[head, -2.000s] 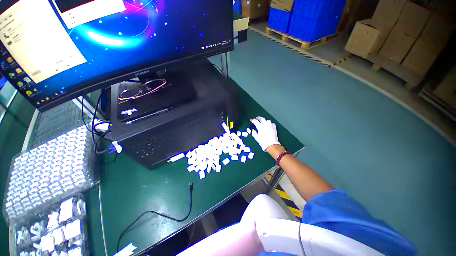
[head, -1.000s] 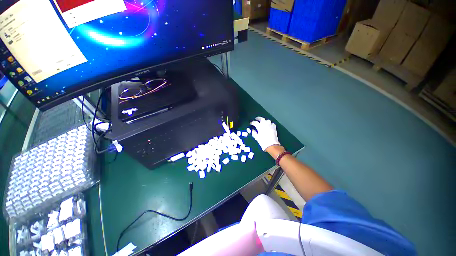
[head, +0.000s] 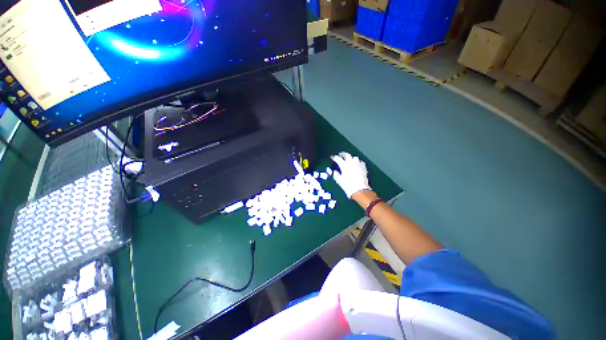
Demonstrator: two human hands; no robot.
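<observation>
A white and pale pink headset (head: pixel 389 311) shows at the bottom edge, cut off by the frame, with a small red glow on it. My right hand (head: pixel 349 174), in a white glove, rests at the bench's right corner; its fingertips are beside the pile, and whether it covers a mouse cannot be told. A pile of small white blocks (head: pixel 282 201) lies on the green bench (head: pixel 199 249) in front of the black computer box (head: pixel 226 172). My left hand is not in view.
A monitor (head: pixel 199 53) stands behind the box. A thin black cable (head: pixel 219 285) lies on the bench. A filled tray (head: pixel 66 222) and a tray of jumbled white pieces (head: pixel 66 305) are at the left. Cartons (head: pixel 525 53) and blue crates (head: pixel 410 25) stand beyond the floor.
The view has shifted slightly. The red area in the monitor's upper window has gone. A red glow now shows on the headset, absent two seconds ago. My right hand stays in nearly the same place.
</observation>
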